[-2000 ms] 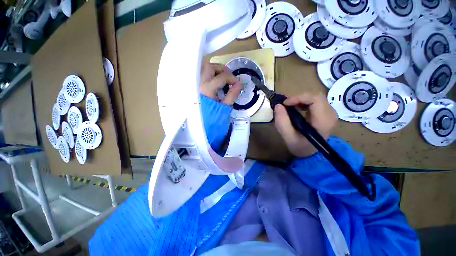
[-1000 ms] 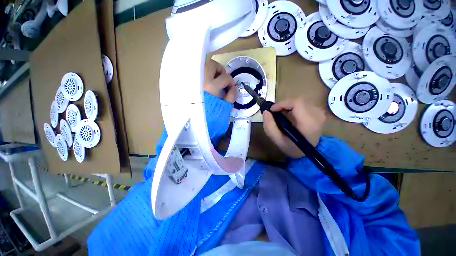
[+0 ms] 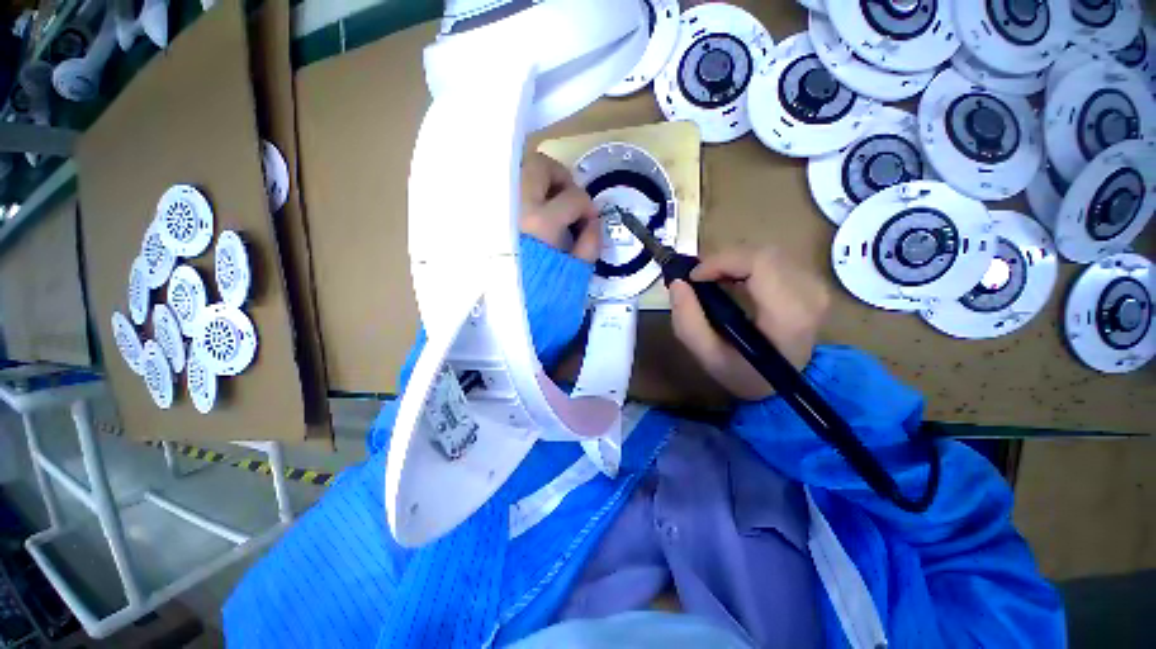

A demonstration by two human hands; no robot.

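Note:
My right hand (image 3: 751, 317) holds a black soldering iron (image 3: 792, 380) like a pen, its metal tip touching or just above the middle of the speaker plate (image 3: 643, 269). The plate, white with a dark ring, sits on the cream square fixture (image 3: 685, 190). My left hand (image 3: 558, 207) is at the plate's left side, fingers bent together near the iron tip; any wire between them is too small to tell. The white headphone (image 3: 465, 190) stands over my left wrist. Its open ear cup (image 3: 437, 488), with a small circuit board (image 3: 451, 416) inside, hangs near my lap.
Many white speaker plates (image 3: 915, 245) with dark rings are heaped at the right and far right. Several small perforated discs (image 3: 186, 299) lie on the cardboard sheet (image 3: 121, 165) at the left. A white pipe frame (image 3: 102, 488) stands on the floor at lower left.
Over the two seconds, my right hand and the iron moved left, bringing the tip from the plate's upper right to its middle. In the last second the hands barely moved.

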